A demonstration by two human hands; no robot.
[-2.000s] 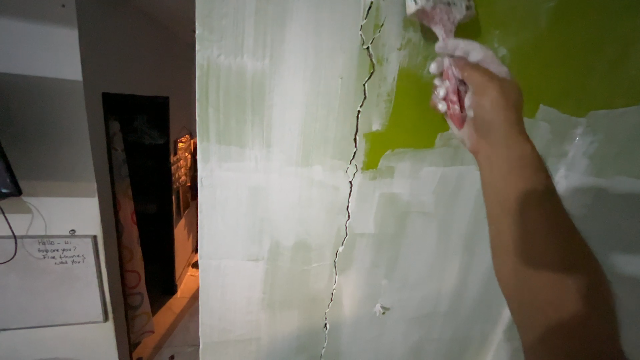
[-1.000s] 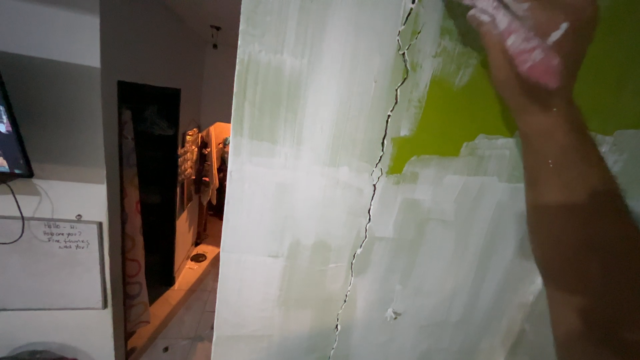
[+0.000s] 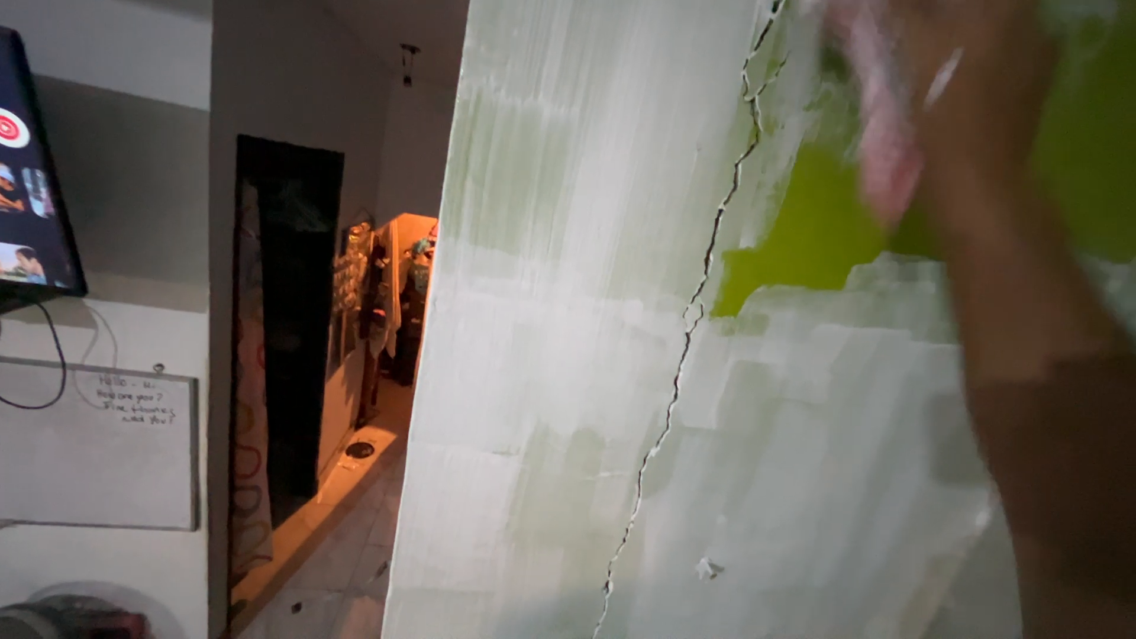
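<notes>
My right hand point(image 3: 967, 80), blurred at the top right, grips a paintbrush by its pinkish, paint-smeared handle point(image 3: 887, 177). The brush head is out of the frame above. Behind it stands a wall point(image 3: 550, 355) streaked with whitish paint over green. Bright green paint point(image 3: 799, 240) shows through left of and below the handle, and more lies to the right of my wrist. A jagged crack point(image 3: 679, 373) runs down the wall, left of my hand. Lower down, a small chipped spot point(image 3: 708, 569) marks the surface. My left hand is not in view.
Left of the wall's edge, a passage with a tiled floor point(image 3: 342, 541) leads past a dark doorway point(image 3: 297, 328) towards an orange-lit area. A screen point(image 3: 40, 177) with a hanging cable and a whiteboard point(image 3: 98, 461) bearing writing are at the far left, on another wall.
The brush head, visible two seconds ago, is now out of the frame. The view has swung left, showing more of the screen and passage. My right hand still holds the brush.
</notes>
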